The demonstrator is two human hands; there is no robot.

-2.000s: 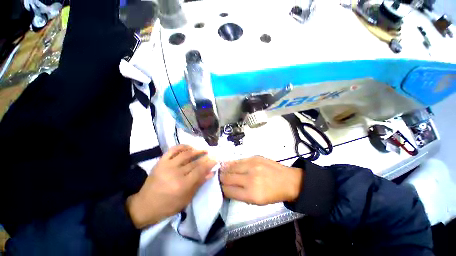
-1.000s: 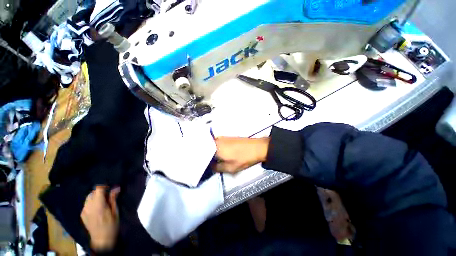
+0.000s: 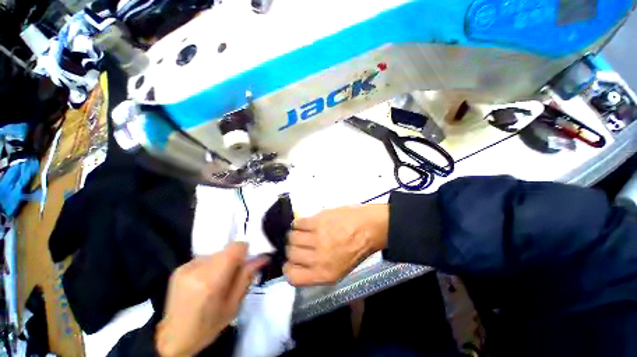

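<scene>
White fabric (image 3: 218, 217) with a thin dark seam line lies left of and below the presser foot area (image 3: 260, 171) and hangs over the table's front edge. A small black fabric piece (image 3: 279, 222) lies on it, between my hands. My left hand (image 3: 206, 289), slightly blurred, pinches the white cloth near its edge. My right hand (image 3: 335, 244) is closed on the black piece's right side; its fingertips are partly hidden. A large black fabric panel (image 3: 133, 237) lies to the left. The needle cannot be made out.
The white and blue sewing machine (image 3: 328, 97) spans the top. Black shears (image 3: 412, 155) lie under its arm. Red-handled snips (image 3: 580, 129) and small metal parts (image 3: 613, 99) are at the right end. Cardboard (image 3: 42, 258) and a fabric heap (image 3: 66, 52) are at left.
My left hand has moved right and up from the black panel to the white cloth. The white cloth is now folded, with a black piece showing. My right hand has shifted slightly down.
</scene>
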